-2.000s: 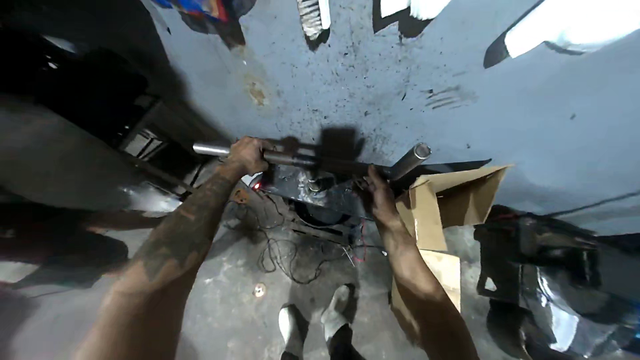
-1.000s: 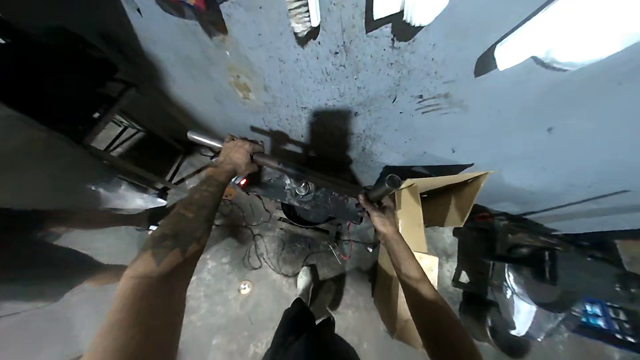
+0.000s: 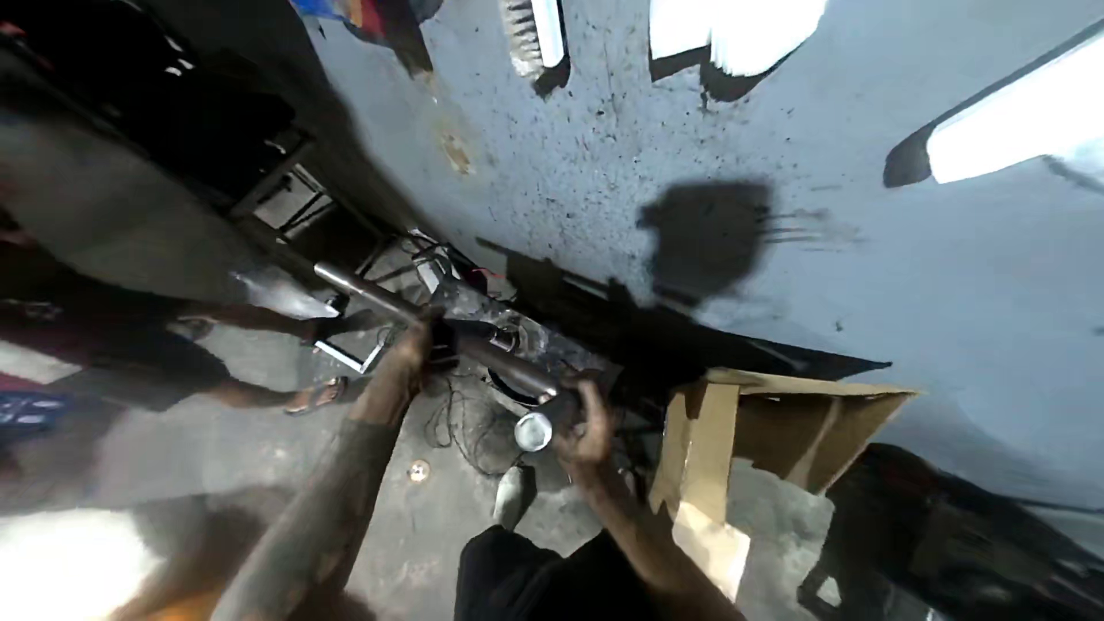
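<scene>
A long metal pipe (image 3: 371, 296) slants from upper left to lower right, with a short wider tube end (image 3: 533, 431) at its lower right. Gripping the pipe around its middle is my left hand (image 3: 421, 349). My right hand (image 3: 586, 423) holds the pipe close to the wide end, its fingers curled and partly blurred. Behind and below the pipe stands a dark metal machine or bench (image 3: 552, 341) with a round part on it; the pipe and my hands hide some of it.
An open cardboard box (image 3: 711, 448) stands at the right beside the blue-grey wall (image 3: 561, 164). Cables (image 3: 457, 431) lie on the concrete floor. Another person's sandalled foot (image 3: 319, 395) and a reaching arm show at the left. A metal frame (image 3: 302, 203) stands upper left, dark equipment lower right.
The pipe, roughly level along the wall two seconds ago, now slants away from it, its wide end nearer my body. Both hands have moved with it. The view has shifted.
</scene>
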